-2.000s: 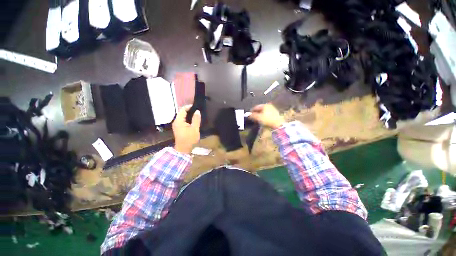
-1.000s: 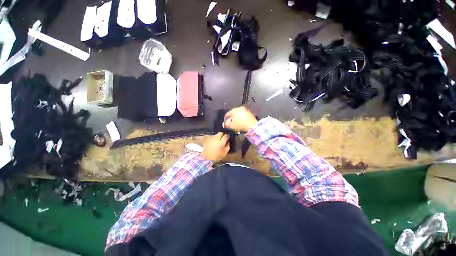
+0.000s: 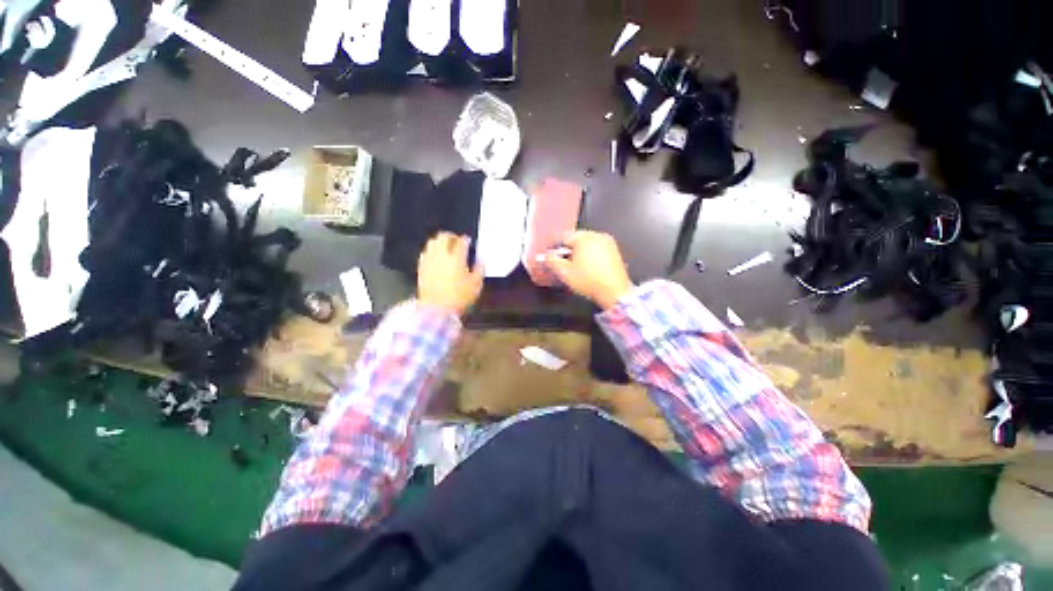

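Observation:
Small panels lie side by side near the table's front: black panels (image 3: 412,214), a white panel (image 3: 501,229) and a pink panel (image 3: 555,219) at the right end. My left hand (image 3: 449,275) is at the lower edge of the black panels, beside the white one; its fingertips are too blurred to tell a hold. My right hand (image 3: 591,268) is at the lower part of the pink panel, fingertips pinched on a small pale piece (image 3: 559,253). A dark piece (image 3: 606,356) lies near the right wrist, partly hidden by the sleeve. A black strip runs behind the left wrist.
A beige box (image 3: 337,185) and clear tub (image 3: 486,134) stand behind the panels. Heaps of black pieces (image 3: 191,248) lie left, tangled black straps (image 3: 872,225) right. Stacked panels (image 3: 430,25) and a white strip (image 3: 237,60) lie farther back. The worn wooden edge (image 3: 739,387) is in front.
The view has shifted left. My hands have parted from their meeting over the dark pieces near the edge. Both have moved to the panel row, left at the black panels, right at the pink panel.

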